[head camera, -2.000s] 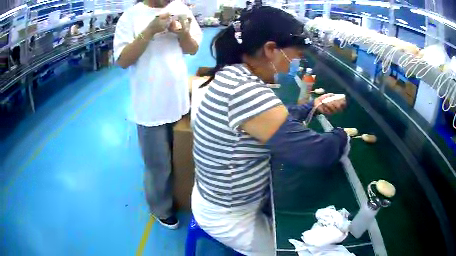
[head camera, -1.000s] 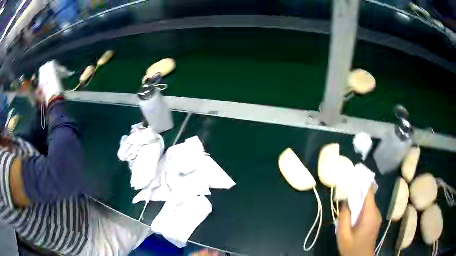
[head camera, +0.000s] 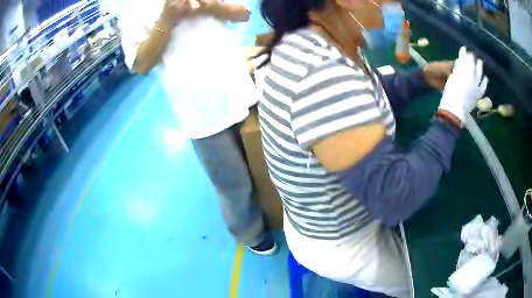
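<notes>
Neither of my hands is in the picture. Nearest in front of me, at the lower right, a loose pile of crumpled white wipes (head camera: 475, 270) lies on the dark green bench. Beside it a translucent white bottle (head camera: 514, 237) is partly cut off by the right edge. Two small cream corded units (head camera: 505, 110) lie beyond the pale rail at the right. Another small cream unit (head camera: 423, 42) is farther back.
A seated person in a striped top (head camera: 332, 134), mask and white glove works at the bench on a blue stool (head camera: 296, 279). A person in a white shirt (head camera: 204, 75) stands behind, beside a brown carton (head camera: 262, 174). Blue floor is at the left.
My view has swung left, away from the bench with the cream units; my hand holding a white cloth has left the picture. The seated person's white-gloved hand is now raised with fingers spread.
</notes>
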